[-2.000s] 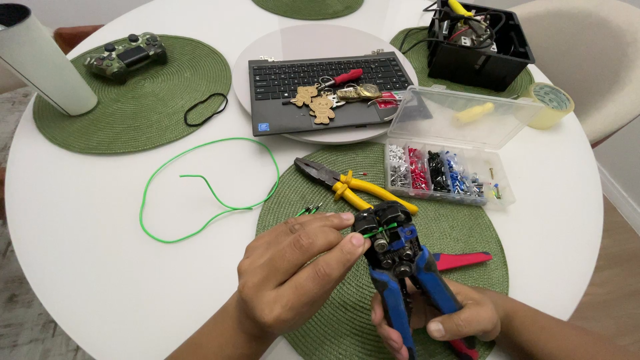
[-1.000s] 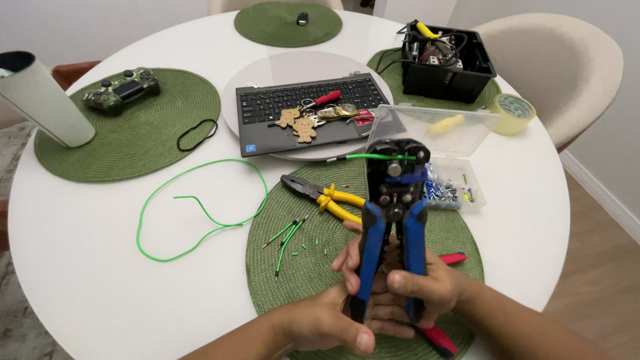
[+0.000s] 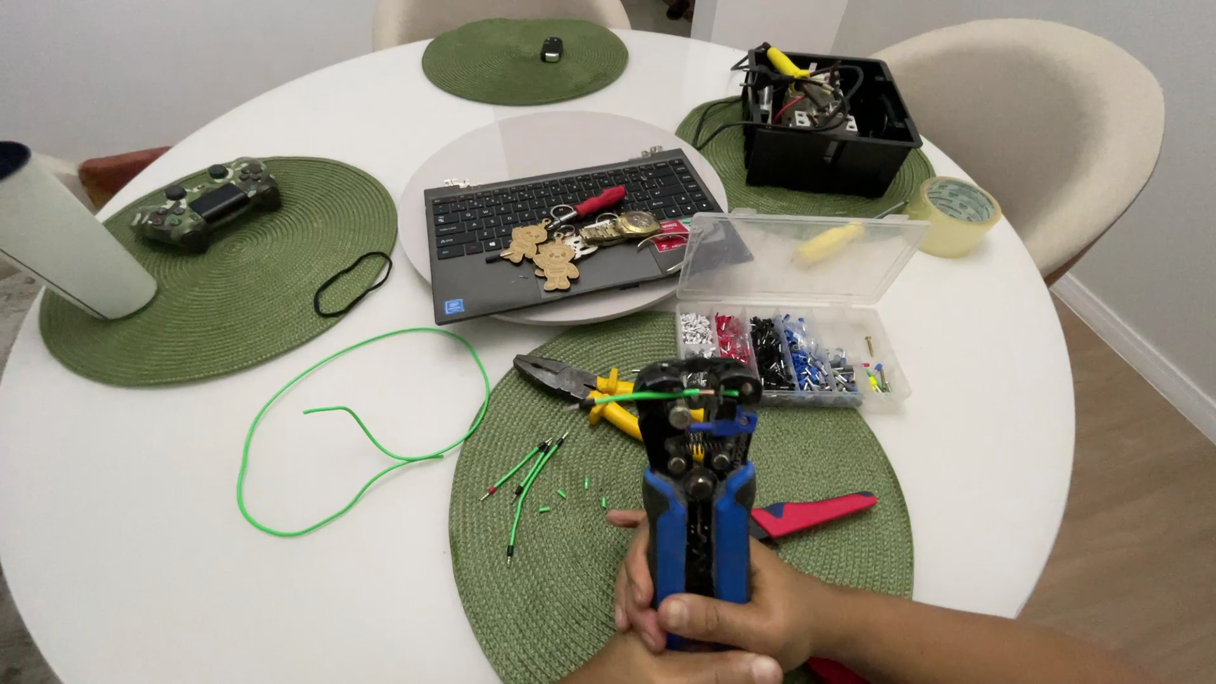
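Observation:
My right hand grips the blue-and-black handles of a self-adjusting wire stripper, held upright. My left hand wraps the lower handles from below, partly hidden. A short green wire lies across the tool's jaws, its insulation parted to show bare copper; a black ferrule is at its left end. Behind the tool are yellow-handled combination pliers. Several short green wires with ferrules and insulation bits lie on the green placemat. A red-handled tool is partly hidden behind my right hand.
An open clear case of ferrules stands behind the stripper. Beyond are a laptop keyboard base bearing keychains, a tape roll and a black box with wires. Leftward lie a loop of green wire, a black band and a game controller.
My left hand has gone from the wire at the jaws to the handles. The handles have closed together, and the wire's insulation now shows a gap with bare copper.

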